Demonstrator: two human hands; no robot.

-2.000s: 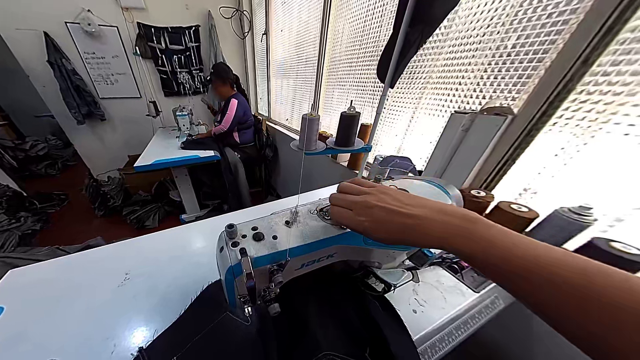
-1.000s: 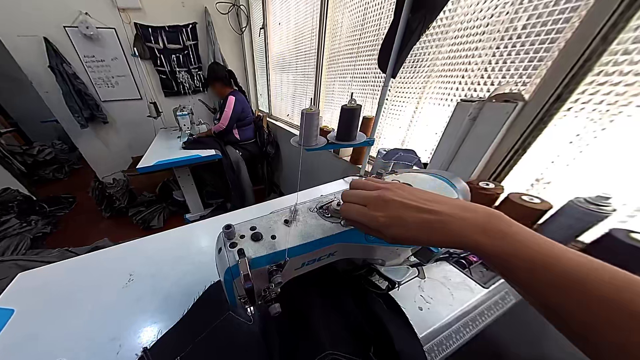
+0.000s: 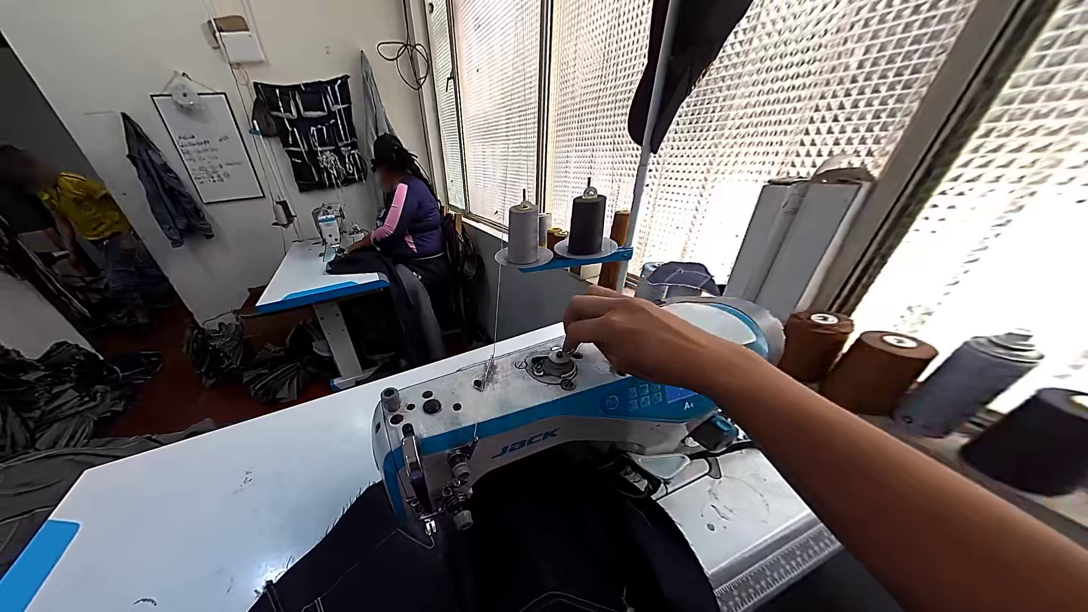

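A white and blue Jack sewing machine (image 3: 527,425) stands on a white table. My right hand (image 3: 625,331) is over the top of its arm, fingers bent, the fingertips at the round metal bobbin winder (image 3: 557,364); whether they pinch anything cannot be told. Dark cloth (image 3: 544,535) lies under the needle end and across the machine bed. A thread runs down to the machine from the stand, which carries a grey thread cone (image 3: 523,231) and a black thread cone (image 3: 587,223). My left hand is out of view.
Brown thread cones (image 3: 880,370) and darker cones (image 3: 1033,442) line the sill at right. A ruler strip (image 3: 778,569) edges the table. Beyond, a co-worker (image 3: 412,208) sits at another sewing table (image 3: 319,272). Another person (image 3: 85,208) is at far left.
My right hand has drawn back slightly from the machine top, and the round winder shows now. At far left a person in yellow has come into view.
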